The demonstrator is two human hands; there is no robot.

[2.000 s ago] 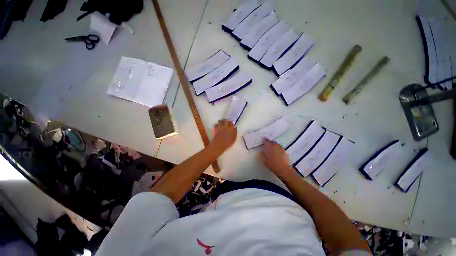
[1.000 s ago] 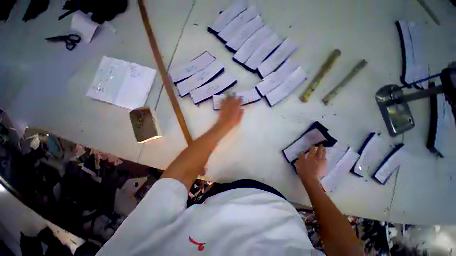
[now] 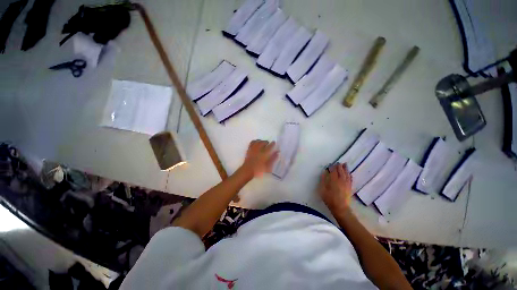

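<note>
Short curved cut bundles with white paper tops and dark edges lie on the pale table. A single bundle (image 3: pixel 287 148) lies nearly upright in view in front of me, slightly blurred. My left hand (image 3: pixel 262 157) has its fingers on the left edge of this bundle. My right hand (image 3: pixel 337 184) rests at the lower left end of a right-hand row of bundles (image 3: pixel 374 170), fingertips on the nearest one; its grip is unclear. Three bundles (image 3: pixel 227 93) lie overlapping beyond my left hand. A longer row (image 3: pixel 283 45) lies farther off.
A long brown strip (image 3: pixel 181 90) lies left of the bundles. A brown block (image 3: pixel 166 150), white paper (image 3: pixel 139 106) and scissors (image 3: pixel 75 67) are at left. Two worn bars (image 3: pixel 365 72) and the cutter's metal base plate (image 3: pixel 462 110) are at right. Offcuts lie below the table edge.
My left hand has come back nearer to me, with one bundle now beside it. My right hand has moved slightly left, to the end of the right-hand row. The overlapping bundles there now lie fanned.
</note>
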